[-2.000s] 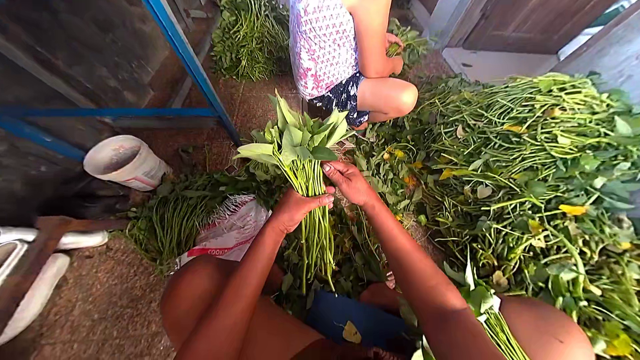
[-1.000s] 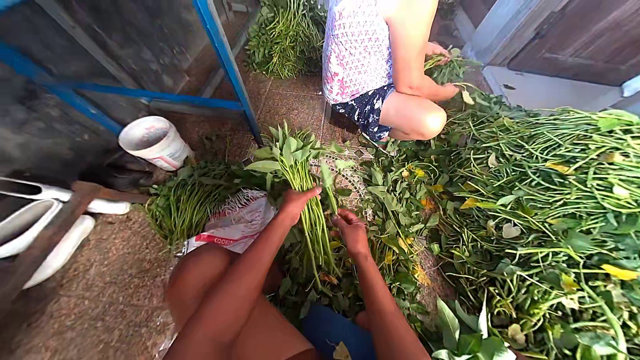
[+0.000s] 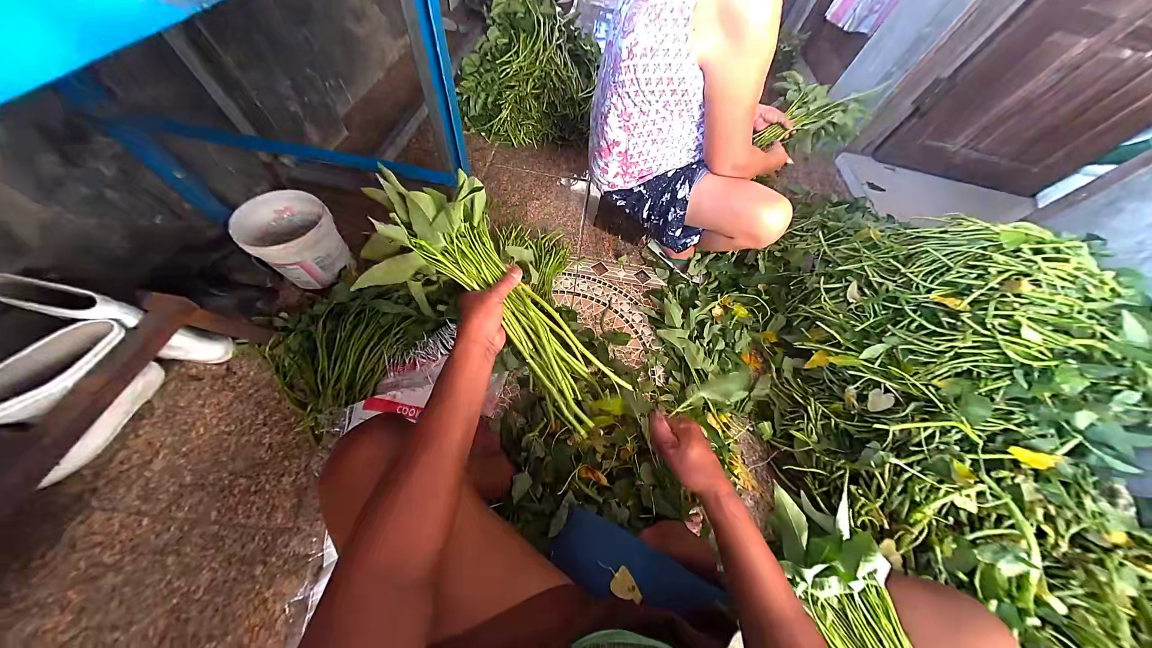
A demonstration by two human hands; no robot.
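Observation:
My left hand (image 3: 486,315) is closed around a bunch of long green leafy stems (image 3: 531,337), its leaves up to the left and its stem ends down to the right. My right hand (image 3: 688,450) is below and right of those ends, thumb against fingers; a blurred green leaf (image 3: 724,389) is at its fingertips, and I cannot tell how firmly it is held. A large heap of cut greens (image 3: 936,360) spreads on the right. Another bunch of stems (image 3: 850,607) rests by my thigh. Loose leaves (image 3: 576,477) cover the floor between my legs.
A person (image 3: 693,135) squats ahead, holding greens. Piled greens (image 3: 531,72) stand behind, and more stems (image 3: 351,351) lie left, by a plastic sack (image 3: 405,396). A white bucket (image 3: 292,238), a blue metal frame (image 3: 441,90), white shoes (image 3: 90,360) and a wooden bar (image 3: 99,396) are at left.
My left hand has moved the bunch up and left, tilting it from nearly upright. My right hand, at the bunch two seconds ago, is now apart from it.

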